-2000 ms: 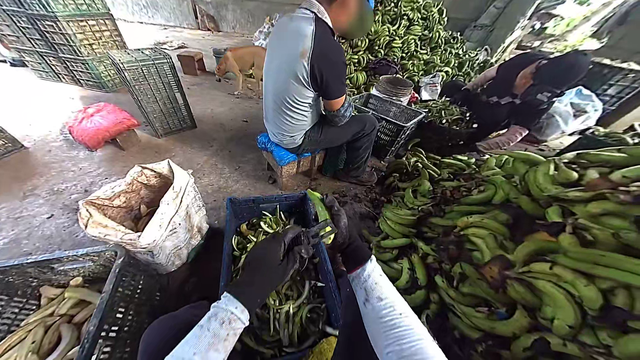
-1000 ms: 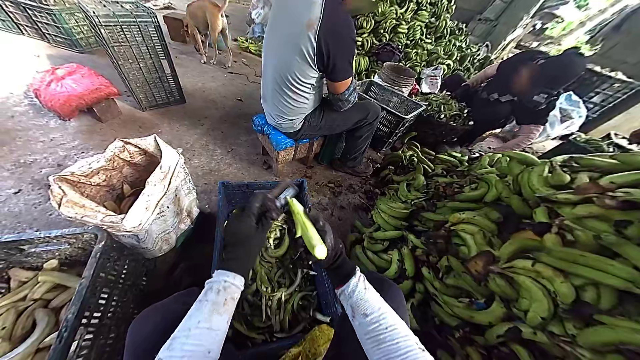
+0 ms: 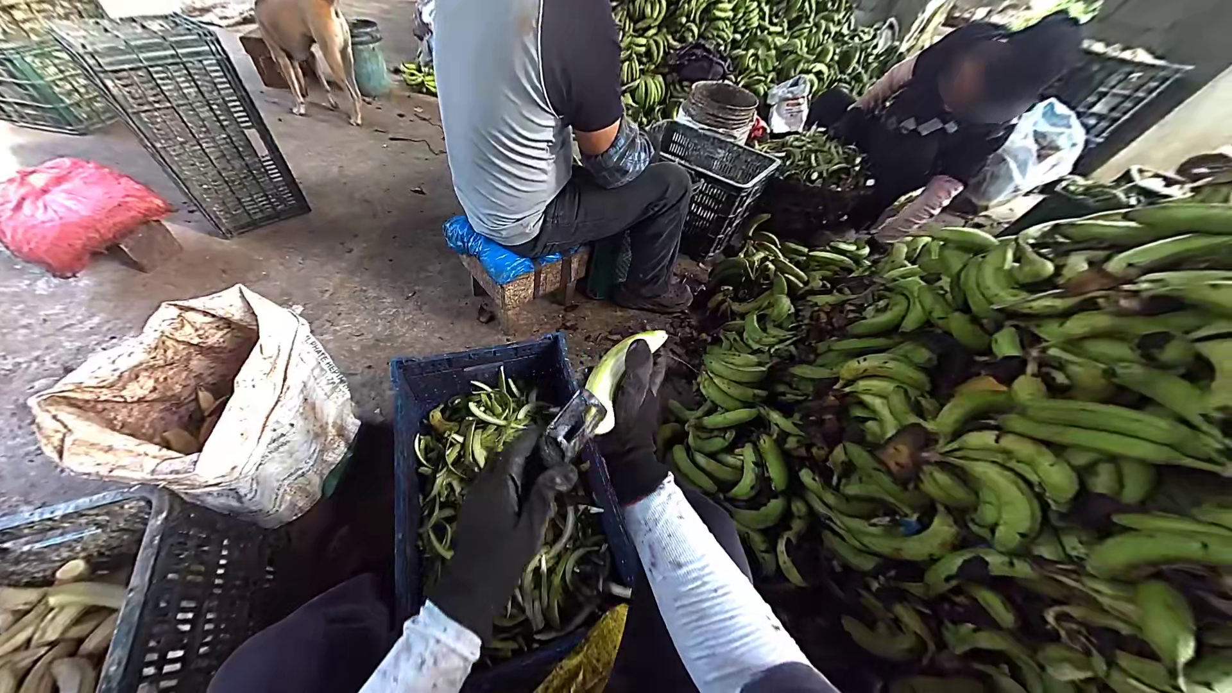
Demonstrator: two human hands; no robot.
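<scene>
My left hand [image 3: 505, 515], in a dark glove, is closed around the handle of a metal peeler [image 3: 576, 422]. My right hand [image 3: 635, 423], gloved too, holds a partly peeled green plantain [image 3: 621, 366] at an upward tilt, its pale flesh showing. The peeler's head touches the lower end of the plantain. Below both hands stands a blue plastic crate [image 3: 409, 462] with many strips of green peel [image 3: 476, 428] in it. The peeler's handle is mostly hidden by my left glove.
A heap of green plantains [image 3: 962, 462] lies at the right. On the left are a white woven sack [image 3: 289, 423] and a black crate [image 3: 144, 587] holding peeled plantains [image 3: 67, 616]. One person [image 3: 520, 125] sits on a stool ahead; another person [image 3: 924, 125] bends low at the upper right.
The plantain's upper end now points up and right; one second ago its lower end pointed down and right. The peeler has moved from its upper end to its lower end. The dog has moved away since two seconds ago.
</scene>
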